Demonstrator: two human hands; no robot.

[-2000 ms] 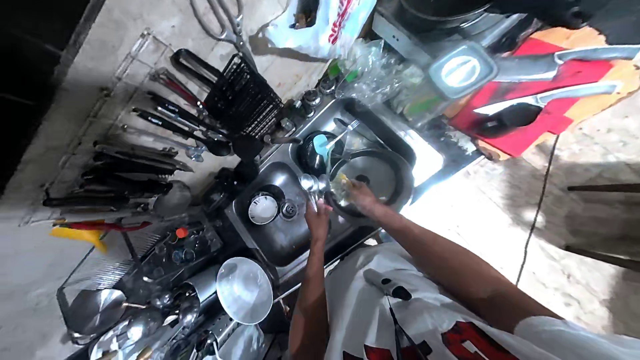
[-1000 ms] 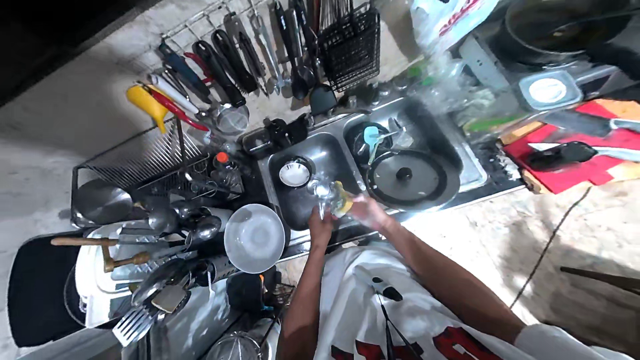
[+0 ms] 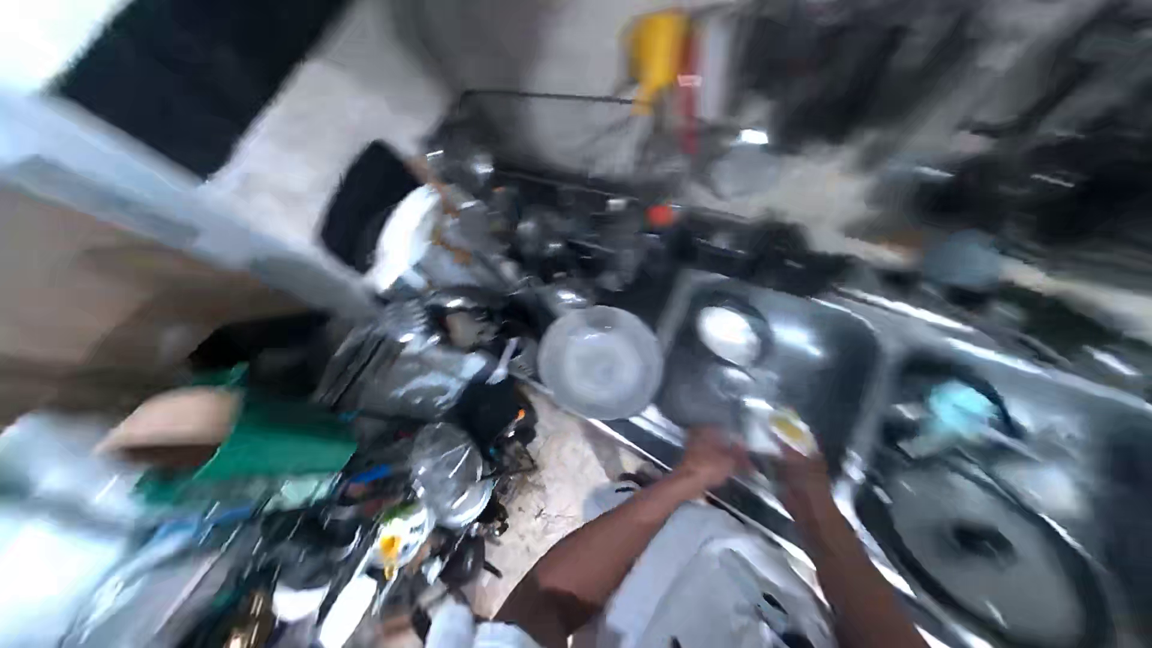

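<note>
Both my hands are over the front of the left basin of a steel double sink; the view is badly blurred. My left hand is closed on a shiny, clear or metallic item whose kind I cannot tell. Close beside it, my right hand holds a yellow and white sponge against that item. A white bowl lies in the same basin. In the right basin are a round pan lid and a light blue utensil.
Left of the sink sits a large pale round bowl, with a crowded dish rack behind it. Yellow-handled and dark utensils hang on the wall. More pots and dishes crowd the lower left, near a green cloth or bag.
The view has swung strongly left, bringing the lower-left clutter into sight. Two seconds ago my right hand was over the right basin; now it is beside my left hand at the left basin.
</note>
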